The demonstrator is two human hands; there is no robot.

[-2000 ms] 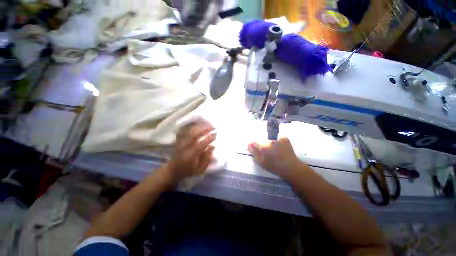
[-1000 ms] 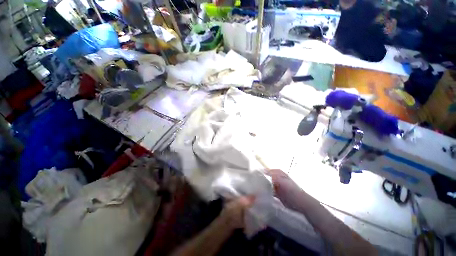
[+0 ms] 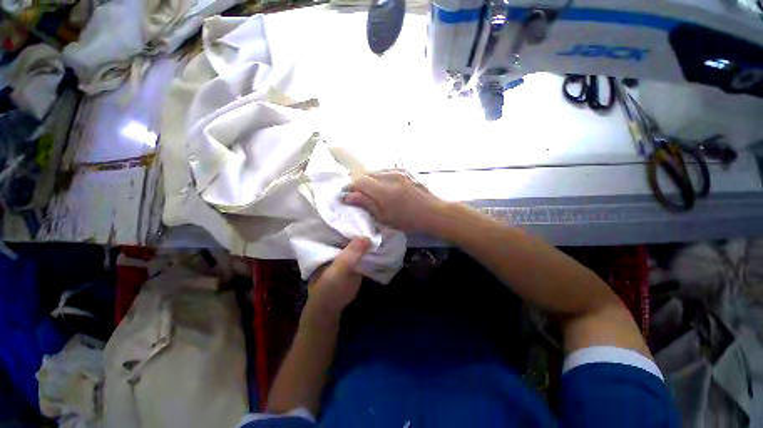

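Note:
A cream garment piece [image 3: 243, 159] lies bunched on the table left of the needle, its near end hanging over the front edge. My left hand [image 3: 339, 276] pinches the whiter cloth at that end, thumb on top, fingers hidden beneath. My right hand [image 3: 391, 201] grips the same cloth just above and to the right of my left hand. The presser foot [image 3: 492, 102] of the white sewing machine [image 3: 577, 42] is up and right of both hands, with no cloth visible at it.
Large shears [image 3: 669, 175] and small black-looped scissors [image 3: 589, 92] lie right of the needle. A grey oval part [image 3: 386, 25] hangs left of the head. More cream cloth sits at the far left [image 3: 109, 42] and below the table [image 3: 180, 351]. The ruler-marked edge [image 3: 569, 216] runs in front.
The view has turned back right and down from the left side. The cream piece is now spread more on the table, and both hands have come closer together on its near end.

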